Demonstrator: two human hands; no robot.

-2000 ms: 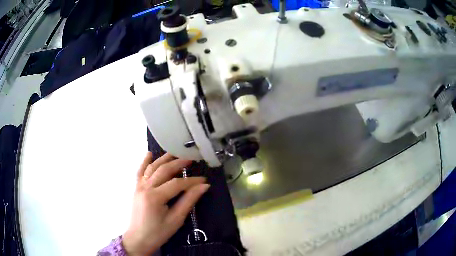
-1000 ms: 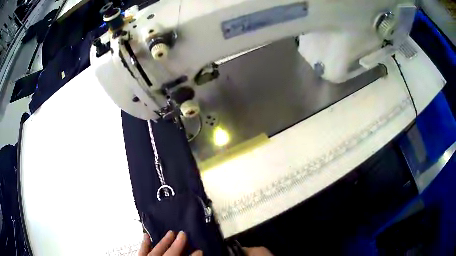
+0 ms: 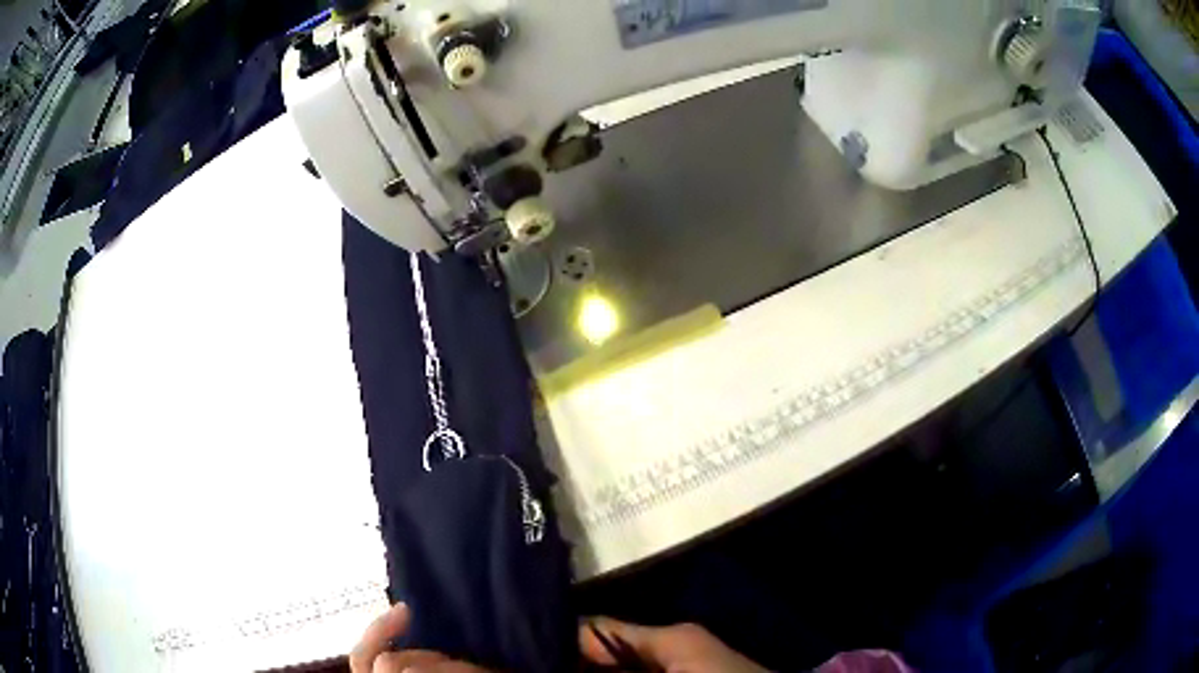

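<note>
A dark navy zippered panel (image 3: 480, 342) lies lengthwise on the table, its far end under the sewing machine head (image 3: 381, 145) beside the needle area. A silver-grey zipper (image 3: 427, 348) runs down it to a ring puller (image 3: 445, 451). A rounded flap (image 3: 460, 539) covers the near part, with a short pale metallic strip at its right. My left hand (image 3: 392, 647) holds the panel's near end at the lower left, mostly cut off by the frame. My right hand (image 3: 671, 647) pinches the near right edge, partly cut off; a slim dark item shows at its fingers, unclear what.
The white table (image 3: 197, 394) has a printed ruler (image 3: 842, 394) along its front edge. A yellow strip (image 3: 644, 352) lies at the metal bed's (image 3: 736, 197) edge, near a lamp spot. Dark work pieces (image 3: 197, 118) lie at far left. Blue bins (image 3: 1144, 342) stand at right.
My left hand has moved from beside the machine head to the panel's near end. My right hand has come into view at the bottom. The view has shifted, showing more of the panel and table.
</note>
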